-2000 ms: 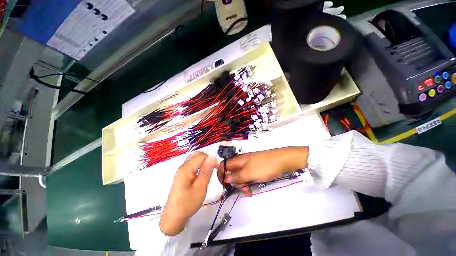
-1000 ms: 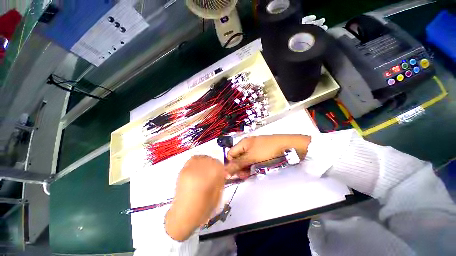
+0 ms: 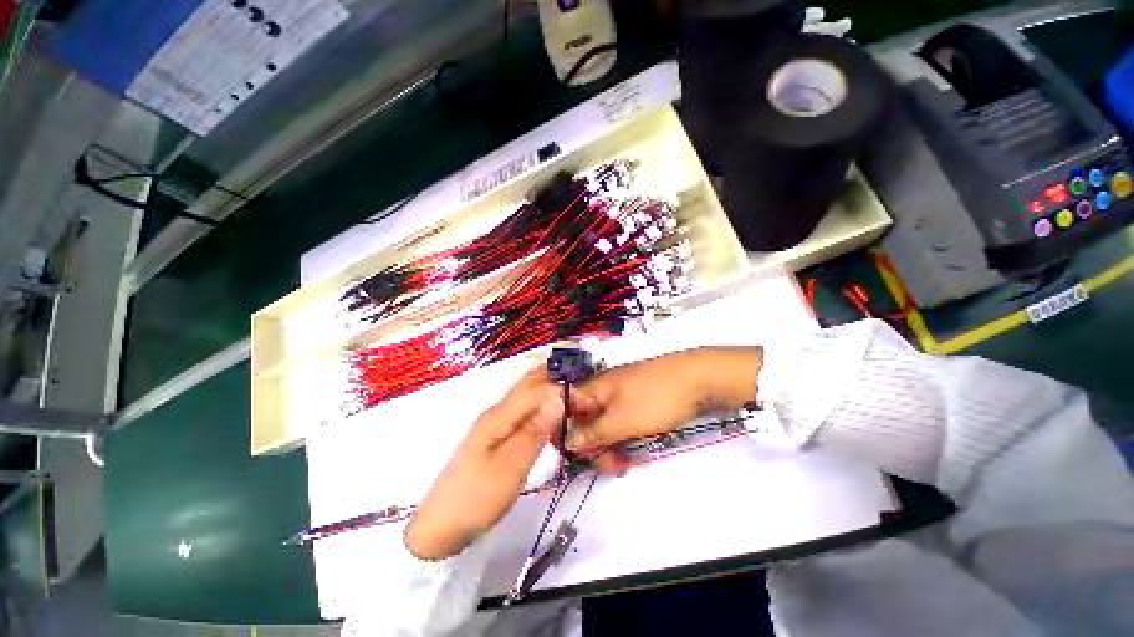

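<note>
A wire harness of thin dark and red leads [image 3: 361, 525] lies across the white harness board [image 3: 746, 504], its middle between my hands. A black-headed post [image 3: 571, 365] stands just above my fingertips. My left hand [image 3: 479, 479] and my right hand [image 3: 665, 396] meet at the join below the post, with their fingertips pinched on the leads. Whether a tape piece is between the fingers is hidden. A grey metal fixture clip [image 3: 548, 560] sits below the hands, with a lead running down beside it.
The cream parts tray [image 3: 281, 429] with red and black connector leads [image 3: 547, 268] is behind the hands. Black tape rolls [image 3: 796, 149] and the tape dispenser [image 3: 995, 162] are at right. A fan base [image 3: 576, 40] and an instruction sheet [image 3: 230, 56] are at the top.
Compared with one second ago, my left hand has turned and lowered, showing more of the join and the clip. The view has shifted, and the fan's grille has left the picture.
</note>
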